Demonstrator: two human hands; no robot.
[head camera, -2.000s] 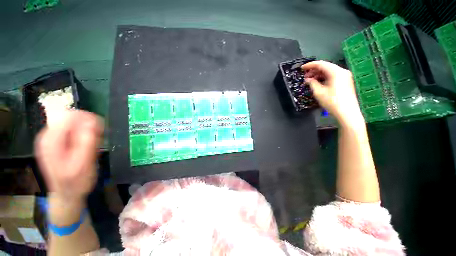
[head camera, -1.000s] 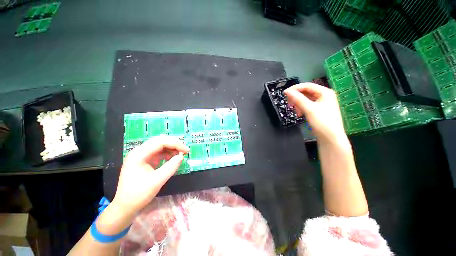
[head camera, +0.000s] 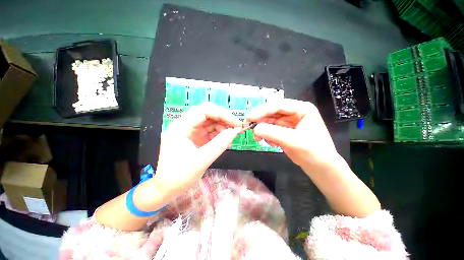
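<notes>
My left hand (head camera: 196, 139) and my right hand (head camera: 290, 129) meet fingertip to fingertip above the green circuit board panel (head camera: 219, 94). My right thumb and fingers pinch a tiny dark leaded component (head camera: 253, 125). My left fingertips pinch something tiny and pale against it; its shape is too small to tell. The panel lies on the black mat (head camera: 239, 43), its middle and lower part largely covered by my hands. A blue band (head camera: 137, 204) is around my left wrist.
A black bin (head camera: 60, 81) of cream-white pieces stands left of the mat. A black bin (head camera: 330, 76) of dark parts stands at the mat's right edge, a blue stick (head camera: 360, 123) by it. Stacked green panels (head camera: 404, 96) are far right. Cardboard boxes (head camera: 25, 180) are at left.
My left hand went from the left bin to over the panel, then further right. My right hand left the right bin and came in to meet it. The view has shifted.
</notes>
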